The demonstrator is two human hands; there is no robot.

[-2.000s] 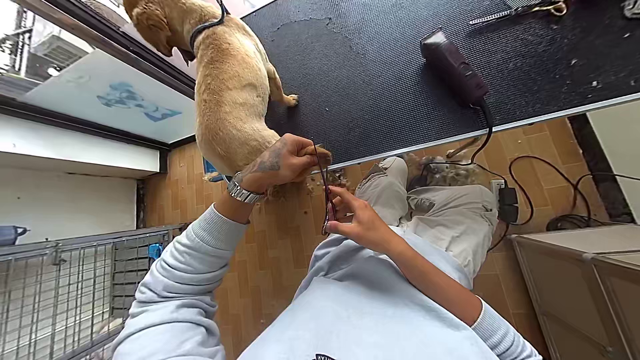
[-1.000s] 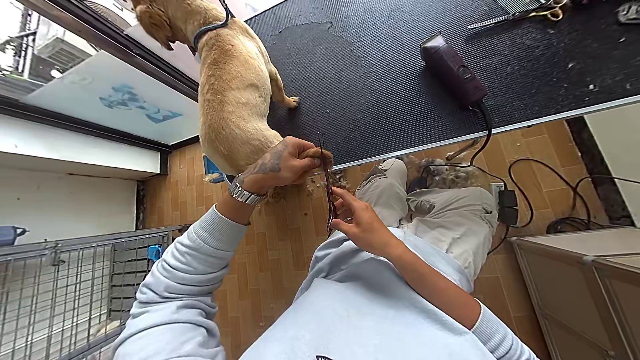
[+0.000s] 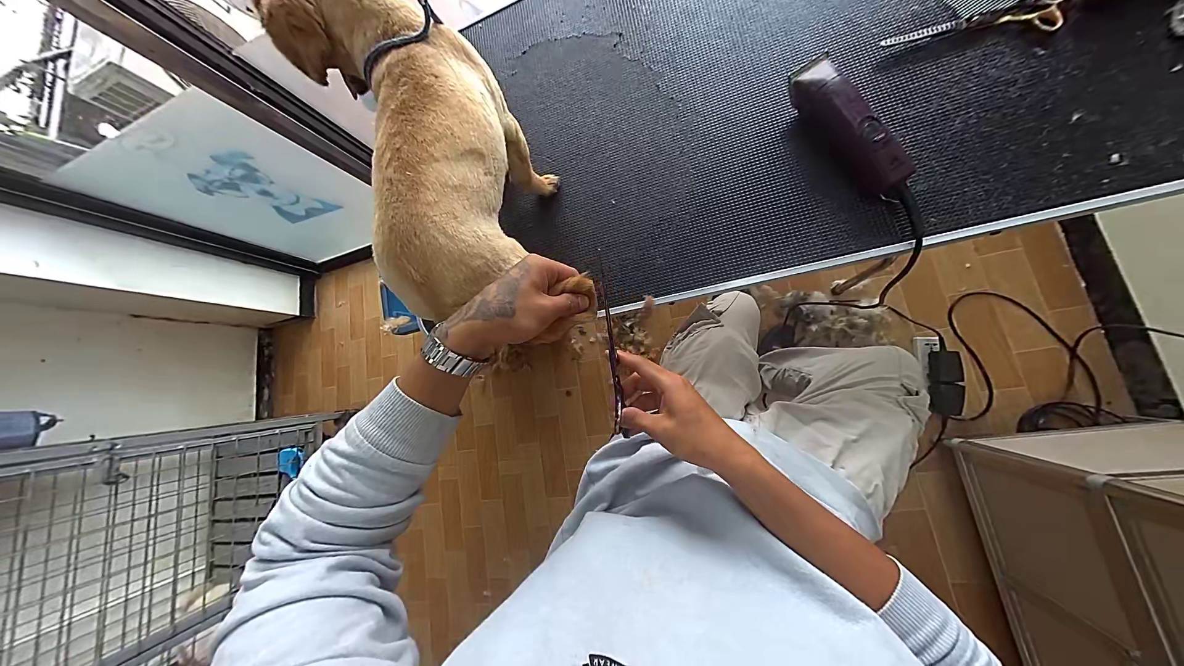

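Observation:
A short-coated tan dog [image 3: 439, 157] with a dark collar [image 3: 396, 43] stands at the left end of the black grooming table [image 3: 638, 139], its head toward the window. My left hand [image 3: 527, 301], with a metal watch at the wrist, grips a tan furry part at the dog's rear; whether it is a paw or the tail I cannot tell. My right hand [image 3: 668, 407] holds slim dark scissors [image 3: 612, 361] by the handle end. Their blades point up the view, just right of my left fingers. Whether the blades are apart is unclear.
Dark purple corded clippers [image 3: 853, 129] and thinning scissors [image 3: 925, 33] lie on the table. Cut hair [image 3: 832, 319] covers floor tiles beside my legs. Black cables and a power adapter [image 3: 945, 381] are at right, near a cabinet [image 3: 1073, 518]. A wire cage [image 3: 111, 546] stands at lower left.

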